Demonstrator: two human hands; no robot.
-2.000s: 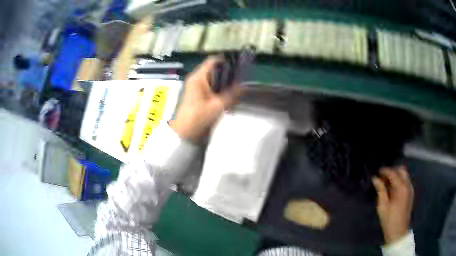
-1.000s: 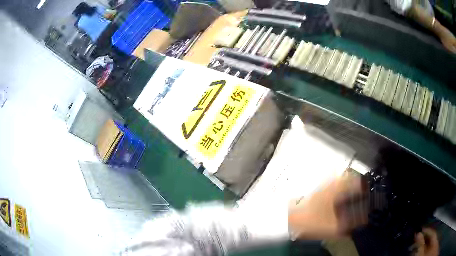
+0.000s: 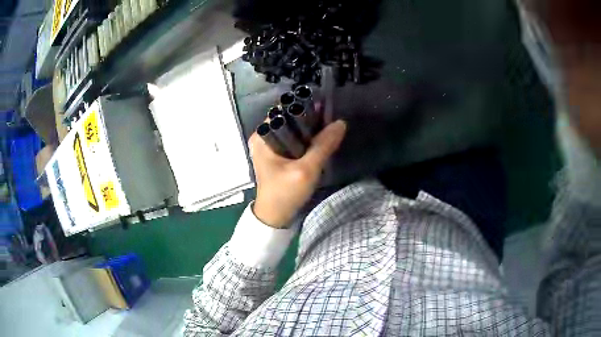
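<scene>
My left hand point(image 3: 290, 174) is closed around a bunch of several dark metal tubes point(image 3: 286, 118). Their round open ends face up and away from the palm. The bunch is just in front of the heap of short glossy black end pieces point(image 3: 303, 43), over the dark mat point(image 3: 422, 112). My right hand point(image 3: 580, 46) is a blurred, dark reddish shape very near the camera, cut off by the upper right corner; its fingers and anything in them cannot be made out.
White paper sheets point(image 3: 201, 135) lie left of my left hand. Beyond them is a white and grey box point(image 3: 135, 151) with yellow warning labels. Cream ribbed carriers point(image 3: 122, 26) run at the upper left. A blue bin point(image 3: 132, 280) stands low at the left.
The view has turned towards my body. My left hand now shows the tube bunch upright beside the heap. My right hand has left the heap's edge and risen near the camera.
</scene>
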